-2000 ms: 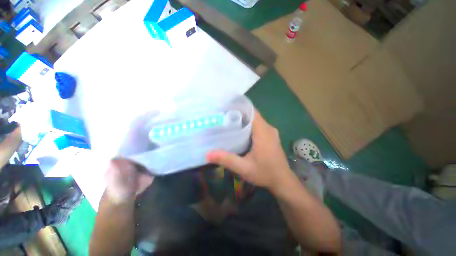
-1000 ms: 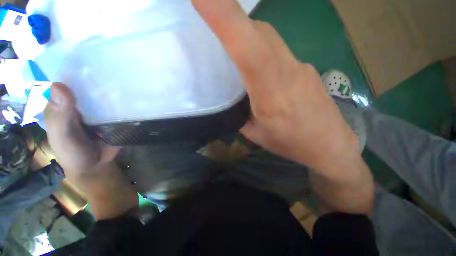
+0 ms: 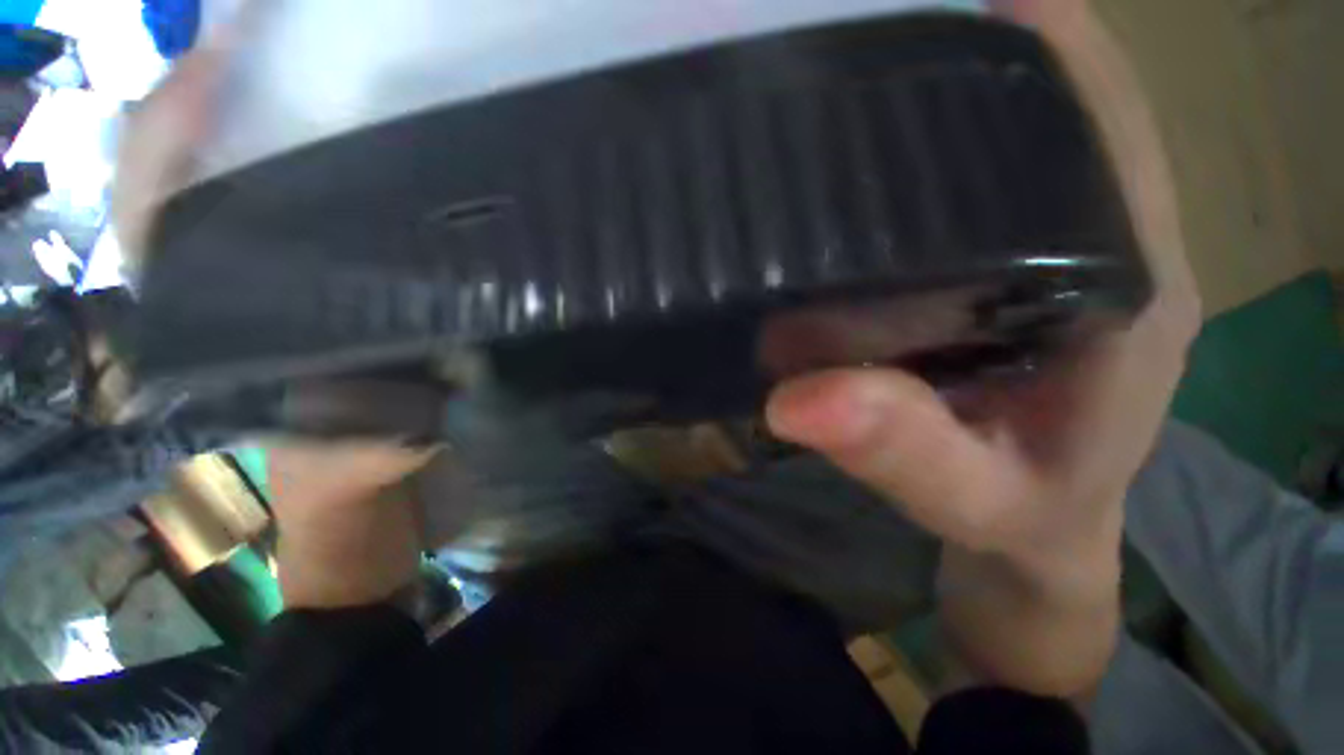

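The appliance unit is held up close to the camera, slightly blurred. Its glossy black base housing [image 3: 634,192] faces me with the ribbed side band, and a small slot-like mark shows left of the middle. The milky water tank [image 3: 442,52] is above the base, cut off by the top edge. My right hand [image 3: 1032,428] grips the right end, thumb at the lower edge. My left hand [image 3: 162,148] is around the left end, partly hidden behind the unit and blurred.
A dark-blue object [image 3: 173,22] and washed-out white and blue items lie at the upper left. Green floor [image 3: 1268,369] and brown cardboard [image 3: 1253,133] show at the right. A grey trouser leg [image 3: 1253,546], likely another person's, is at the lower right.
The unit has come closer to the camera and tilted, so its black ribbed side now fills the upper middle. Earlier the open tank, then its pale side, showed. Both hands still hold it.
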